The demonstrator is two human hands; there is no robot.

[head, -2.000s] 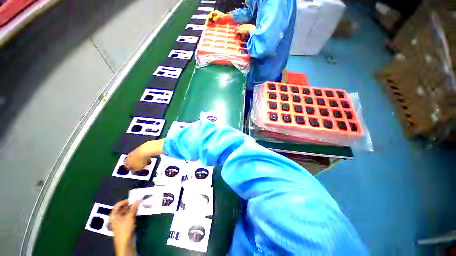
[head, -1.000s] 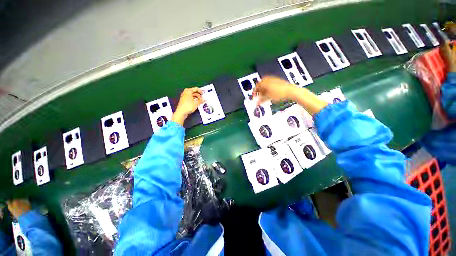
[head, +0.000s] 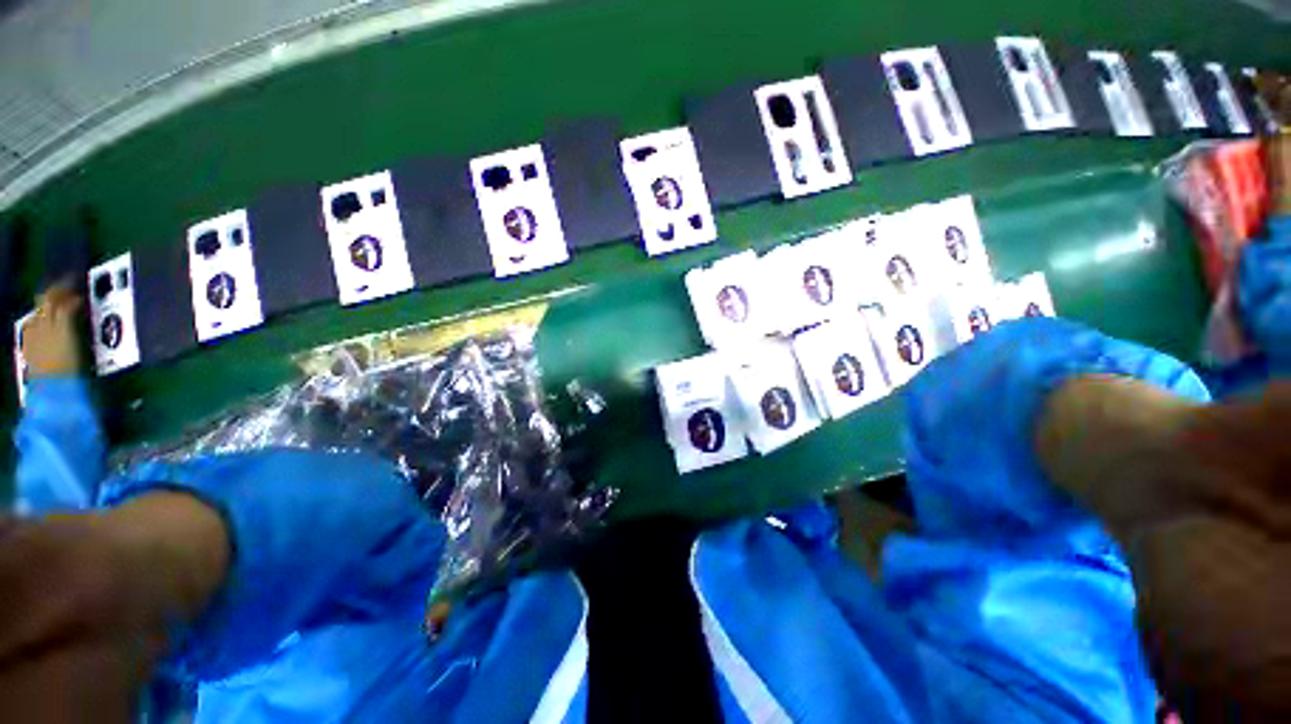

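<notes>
My left hand [head: 99,594] is large, dark and blurred at the lower left, close to the camera and cut off by the edge. My right hand [head: 1203,523] is likewise blurred and cut off at the lower right. No fingers can be made out on either. White printed pieces [head: 848,374] with dark round pictures lie in two rows on the green bench. Behind them, a white insert tray [head: 807,137] with dark cutouts sits on the belt. Left of it, another white insert [head: 668,191] has a printed piece on it.
Crumpled clear bags [head: 482,424] lie at left, behind them a tan strip [head: 425,337]. Dark flat rectangles [head: 602,198] alternate with the inserts on the green belt [head: 425,106]. Another person's hand [head: 54,333] is at far left. An orange-red tray [head: 1229,198] stands at right.
Both my hands have left the belt and come back close to the camera. The view has shifted. The back row of printed pieces is now uncovered by my right arm.
</notes>
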